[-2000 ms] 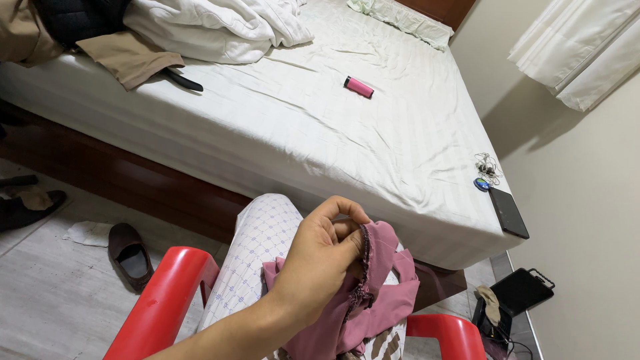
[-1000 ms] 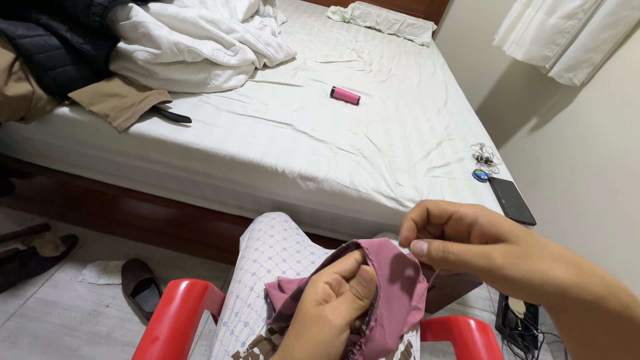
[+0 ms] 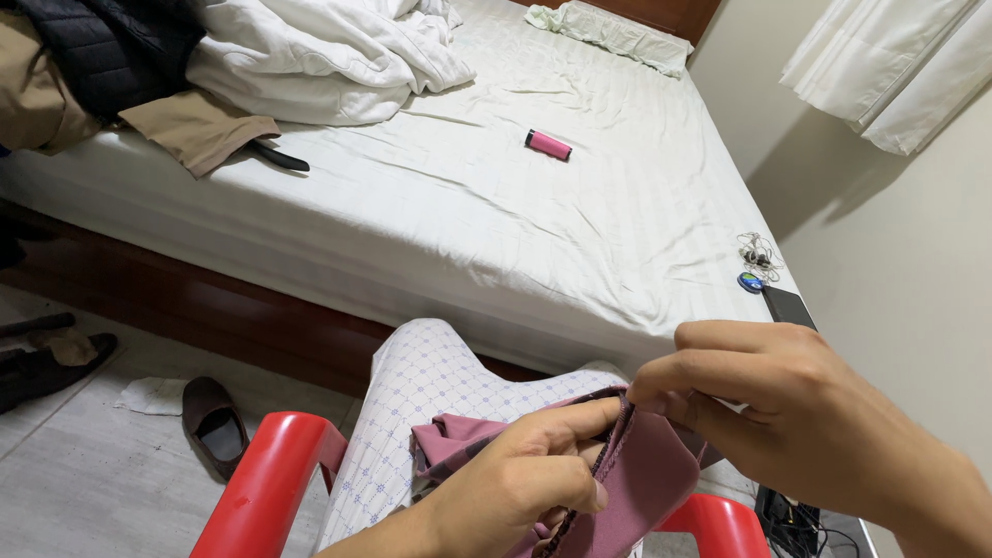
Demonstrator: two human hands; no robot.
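A mauve fabric piece (image 3: 643, 480) with a dark overlocked seam lies over my lap, on trousers with a blue-and-white pattern (image 3: 434, 380). My left hand (image 3: 542, 465) grips it along the seam, thumb on one side and fingers partly hidden in the cloth. At the seam's upper end my right hand (image 3: 744, 395) pinches the fabric edge between thumb and fingers. Whether the right fingers also hold something small, such as a needle or thread, cannot be told.
Red plastic chair armrests (image 3: 271, 480) flank my lap. Ahead is a bed with a white sheet (image 3: 480, 201), bearing a pink cylinder (image 3: 549, 145), heaped clothes (image 3: 310, 62), tangled earphones (image 3: 759, 256) and a dark flat device (image 3: 787, 307). A brown shoe (image 3: 215, 426) stands on the floor.
Two seconds ago only one hand showed, at the fabric; one second ago both were there. Since then the right hand has come lower, against the seam's upper end.
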